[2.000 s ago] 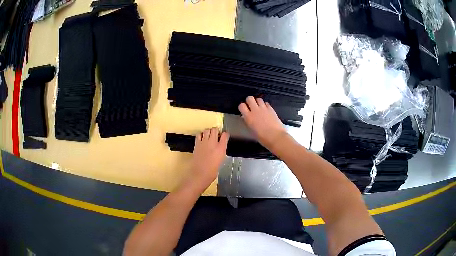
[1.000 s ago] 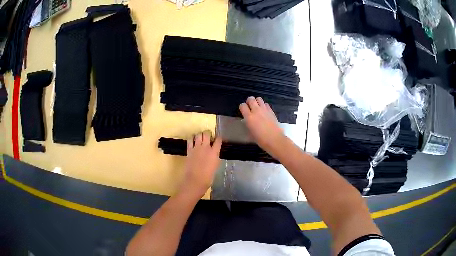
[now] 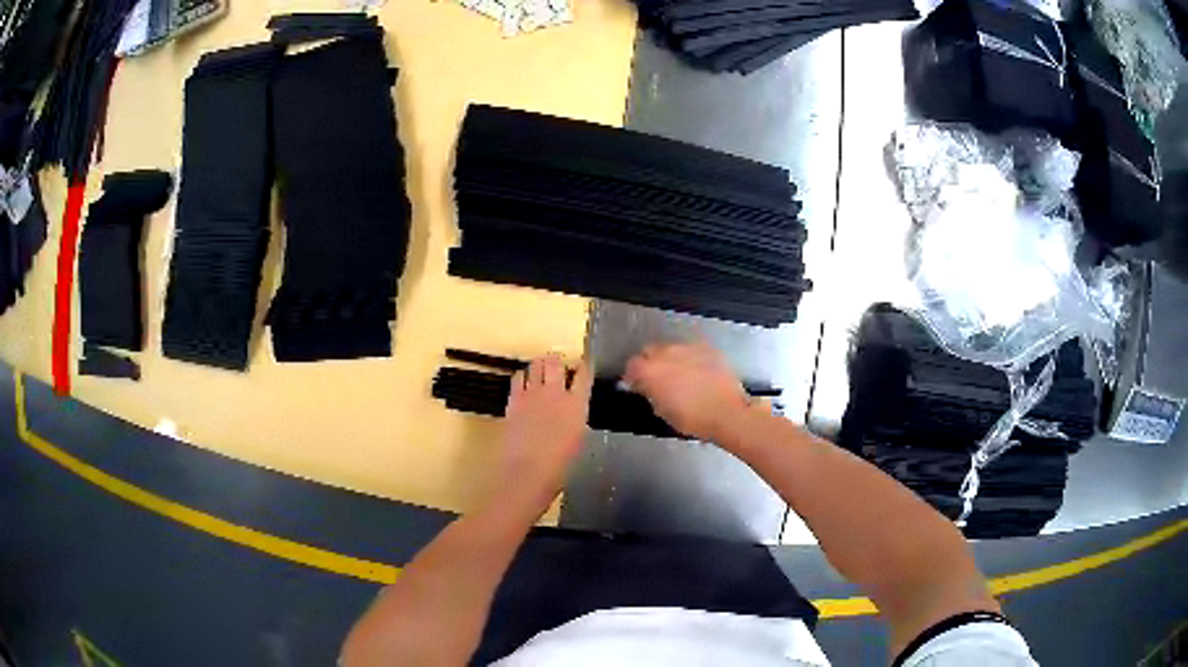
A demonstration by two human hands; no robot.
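Note:
A wide ribbed block of black strips (image 3: 625, 215) lies above my hands. Nearer my body is a narrower row of black strips (image 3: 476, 390). My left hand (image 3: 547, 397) lies on this row, fingertips at its upper edge; whether it grips any is hidden. My right hand (image 3: 684, 387) is at the row's right part, fingers bent and slightly blurred. A thin strip (image 3: 485, 358) lies along the row's upper side, its left end a little apart, and a strip end shows right of my right hand. The fingers hide whether they pinch it.
Two long black stacks (image 3: 336, 196) and a shorter one (image 3: 112, 274) lie at left, beside a red line (image 3: 65, 287). At right are a crumpled clear bag (image 3: 990, 248), tied black bundles (image 3: 964, 417) and a scale (image 3: 1146, 411). More strips (image 3: 769, 29) lie at the top.
My right hand has moved from the ribbed block's lower edge down to the narrow row. A thin strip now shows along that row's upper side. My left hand stays on the row. The view has shifted slightly.

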